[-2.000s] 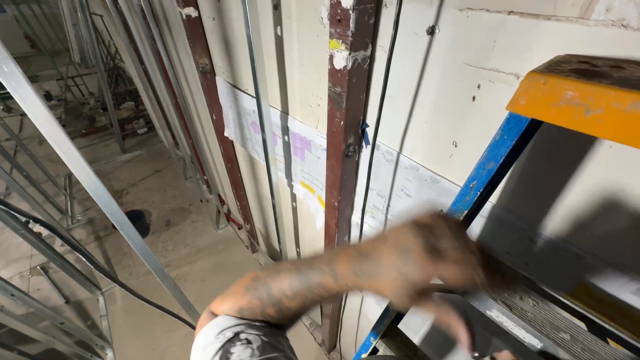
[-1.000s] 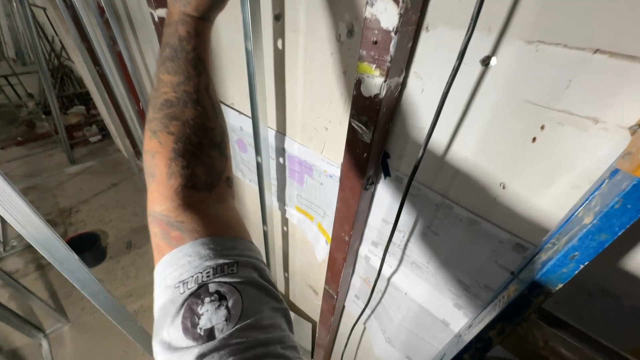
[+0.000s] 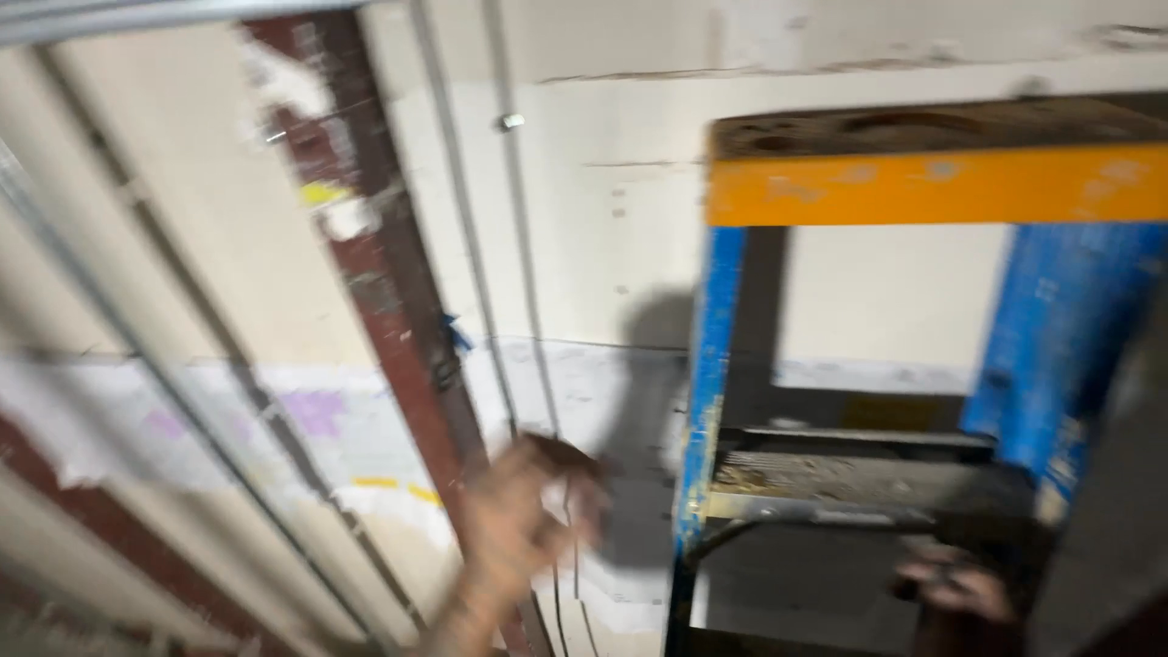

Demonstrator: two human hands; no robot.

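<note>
Blurred by motion, my left hand (image 3: 538,511) is raised at the lower middle, in front of a dark red steel stud (image 3: 401,274) and a thin black cable (image 3: 474,237). Its fingers are curled; whether they hold anything cannot be told. My right hand (image 3: 954,584) shows at the lower right, just below a step of the stepladder (image 3: 849,493). A small dark thing may be at its fingers, too blurred to name. The ladder has blue side rails (image 3: 716,338) and an orange-edged top cap (image 3: 912,187).
Drawing sheets (image 3: 310,420) with purple and yellow marks hang along the wallboard (image 3: 602,255) behind the studs. A thin galvanized metal stud (image 3: 155,356) slants at the left, and another metal member (image 3: 137,18) crosses the top left. The ladder stands close at the right.
My left arm, reaching up at the left a second ago, is now lower, with the hand at the lower middle. The view has swung right, bringing the ladder's top back in.
</note>
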